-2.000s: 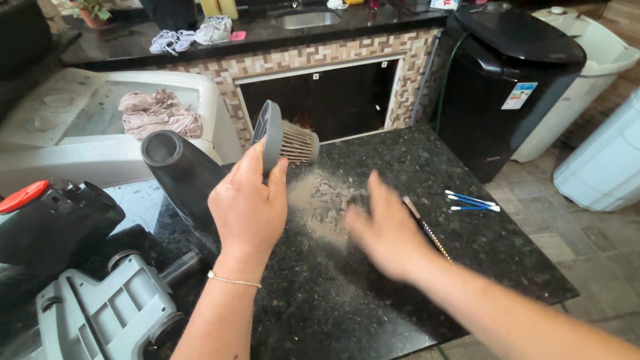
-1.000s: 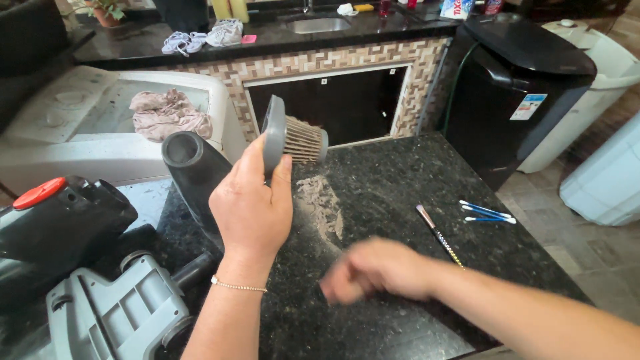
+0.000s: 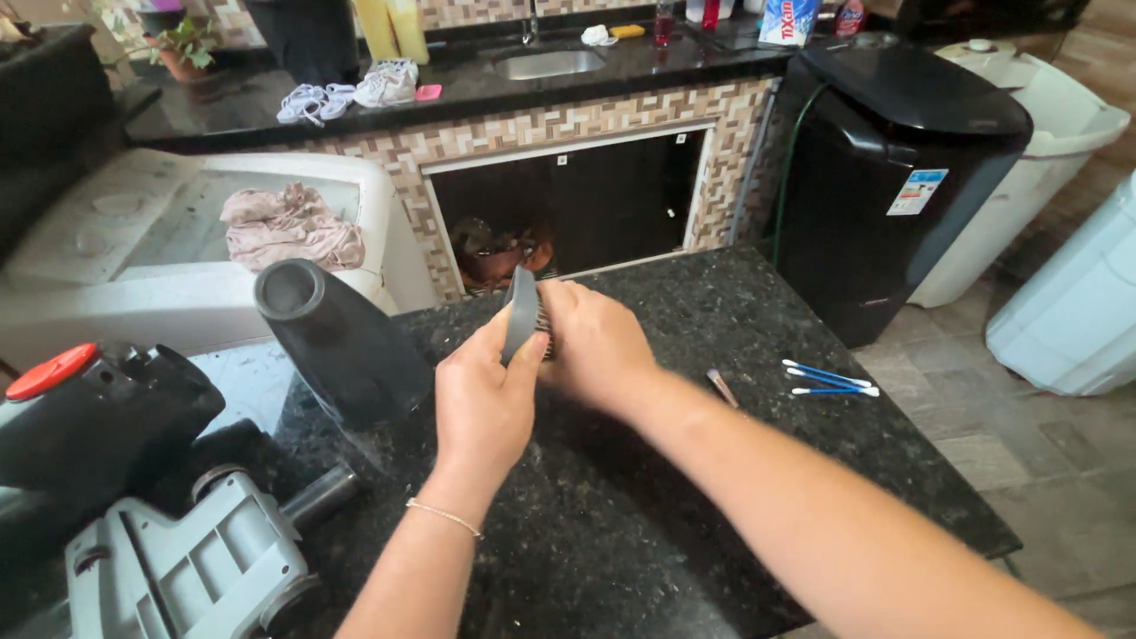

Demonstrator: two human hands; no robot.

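Observation:
My left hand grips the grey rim of a pleated vacuum filter, held upright above the black granite countertop. My right hand is wrapped over the filter's pleated side and hides most of the pleats; its fingertips are out of sight. Left of my hands a dark plastic vacuum canister stands on the counter. A small brush lies right of my right hand, partly hidden by my forearm. Several blue-stemmed cotton swabs lie farther right.
A grey vacuum floor head and a black vacuum body with a red part sit at left. Behind them is a white washing machine with a crumpled cloth on it. A black appliance stands beyond the counter's right edge.
My right hand has moved up from over the counter onto the filter's pleats. The grey dust pile seen on the counter earlier is not visible now. My left hand keeps its hold on the filter.

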